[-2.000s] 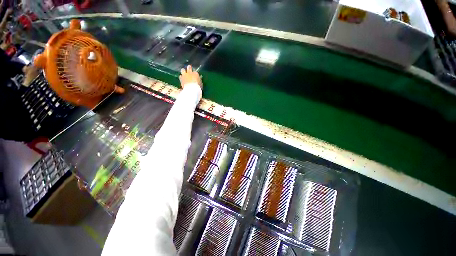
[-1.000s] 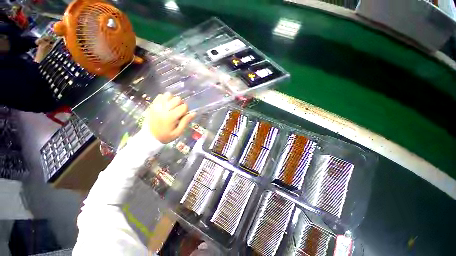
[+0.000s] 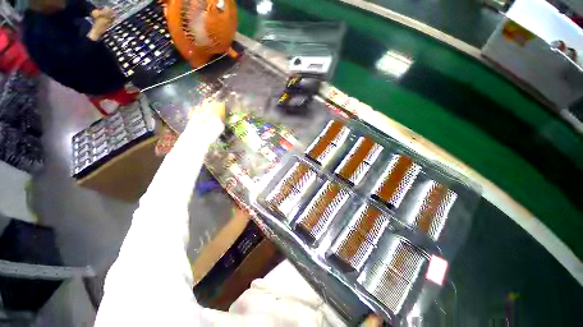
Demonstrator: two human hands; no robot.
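A clear blister tray [image 3: 396,233] on the bench holds two rows of module stacks, striped white with brown strips. A flatter clear tray [image 3: 303,35] is tilted partly over the green belt and the bench edge, with one white unit [image 3: 310,64] and black units [image 3: 297,93] in it. My left hand [image 3: 209,114] is blurred at its left side and appears closed on the tray's edge. My right hand [image 3: 373,320] shows only as a bit of finger at the bottom edge, near the full tray's near corner; its grip is hidden.
An orange fan [image 3: 203,29] stands beyond my left hand. Another person's hand [image 3: 100,23] is over a dark tray [image 3: 140,45] at far left. A cardboard box with trays [image 3: 118,156] is left of the bench. A white box [image 3: 537,51] is across the belt [image 3: 441,83].
The flatter tray has come from the belt towards the bench, with my left hand at its side. The view has shifted left. A bit of my right hand now shows at the bottom.
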